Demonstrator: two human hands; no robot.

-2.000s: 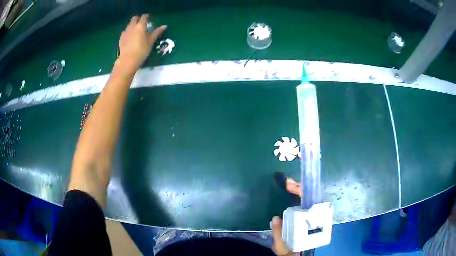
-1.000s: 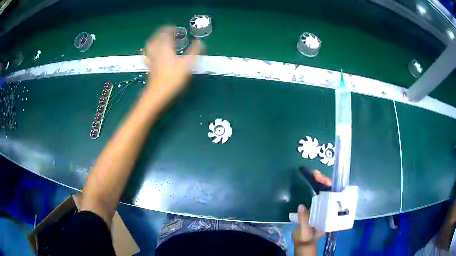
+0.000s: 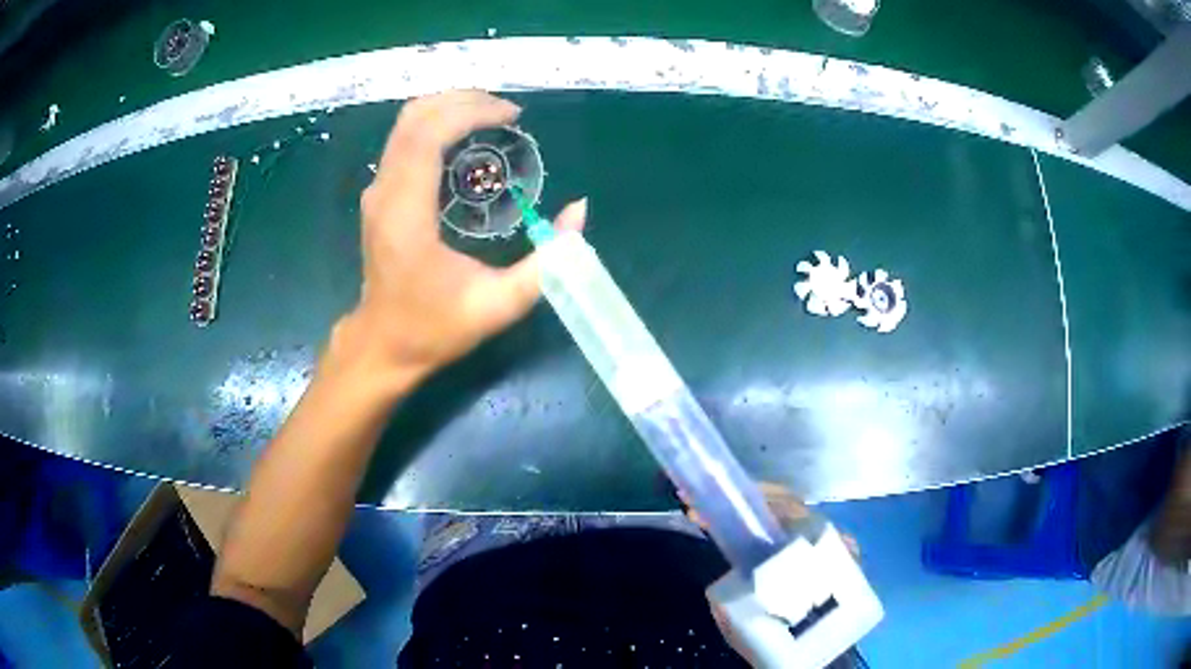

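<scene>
My left hand [image 3: 438, 268] is curled around a clear round fan housing [image 3: 491, 182] with a copper-coloured centre, over the dark green bench. My right hand [image 3: 745, 588] holds the dispensing gun [image 3: 799, 595] by its rear, partly hidden under the white body. Its clear barrel [image 3: 640, 373] slants up and left, partly filled with pale material. The green needle tip [image 3: 524, 207] is at the housing's centre; whether it touches cannot be told. Two white fan wheels [image 3: 825, 284] lie touching on the bench to the right, one showing a dark hub ring.
A strip of small coils [image 3: 213, 242] with thin green wires lies at left. Beyond the worn white strip [image 3: 627, 63], another housing [image 3: 182, 47] sits at far left and one [image 3: 846, 13] at the top. A grey post [image 3: 1134, 94] stands right. An open cardboard box [image 3: 333, 599] is below the bench edge.
My left hand has brought the housing from the belt onto the near side of the white strip. The gun has tilted left, its tip now at the housing. The single middle fan wheel no longer shows.
</scene>
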